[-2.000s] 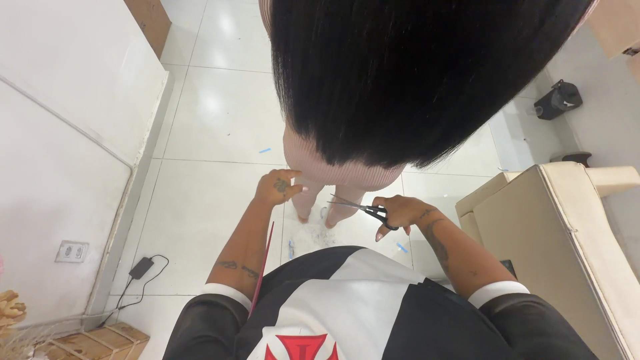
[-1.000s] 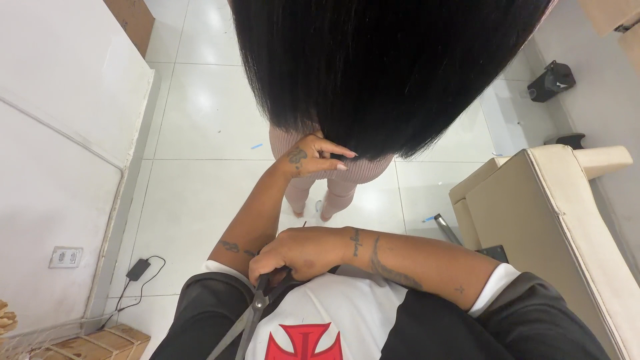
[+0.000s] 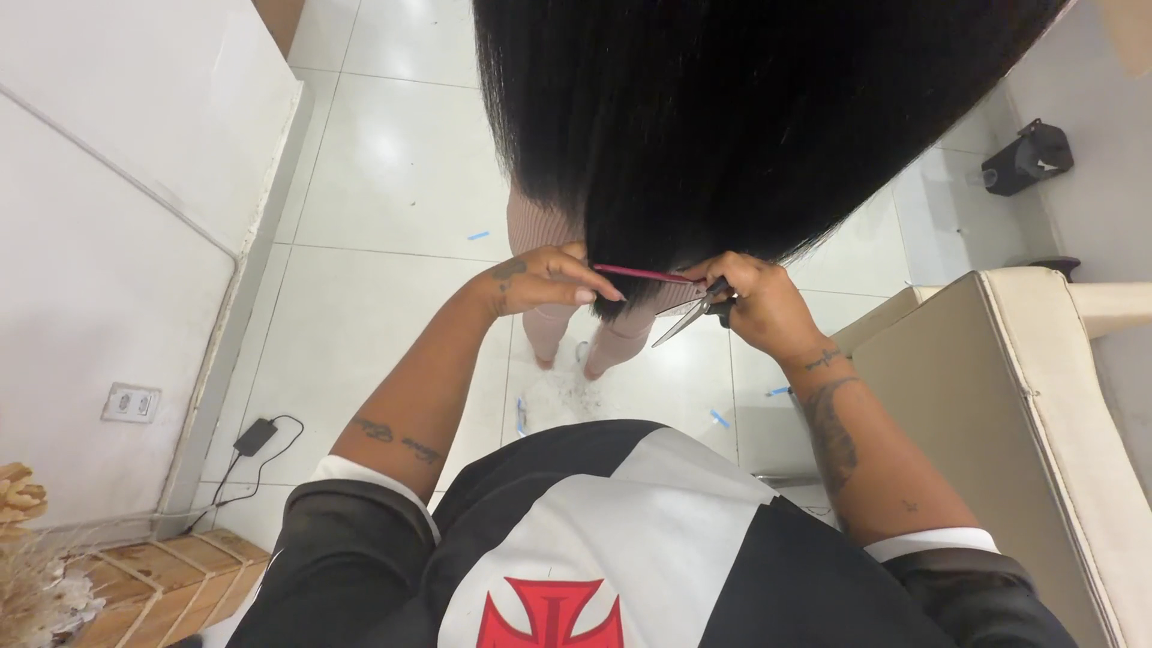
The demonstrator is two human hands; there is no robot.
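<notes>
Long straight black hair (image 3: pixel 720 117) of a standing person hangs over a pink ribbed garment (image 3: pixel 540 225). Across a lock near the hair's lower ends lies a thin dark-red comb (image 3: pixel 641 272). My right hand (image 3: pixel 756 292) holds the comb's right end together with black-handled scissors (image 3: pixel 691 317), whose blades point down to the left, below the comb. My left hand (image 3: pixel 553 277) is at the left of the same lock, fingers reaching toward the comb's left end; whether they pinch hair or comb cannot be told.
A cream padded chair (image 3: pixel 945 396) stands close at my right. Behind it a black container (image 3: pixel 1028 160) sits by the wall. At left are a wall socket (image 3: pixel 132 402), a power adapter (image 3: pixel 256 437) with cable and a wooden crate (image 3: pixel 171 576). Hair clippings (image 3: pixel 571 396) lie on the floor tiles.
My right hand has moved from low in front of my shirt, where it held the scissors, up to the hair ends at the right. The comb now lies across a lock.
</notes>
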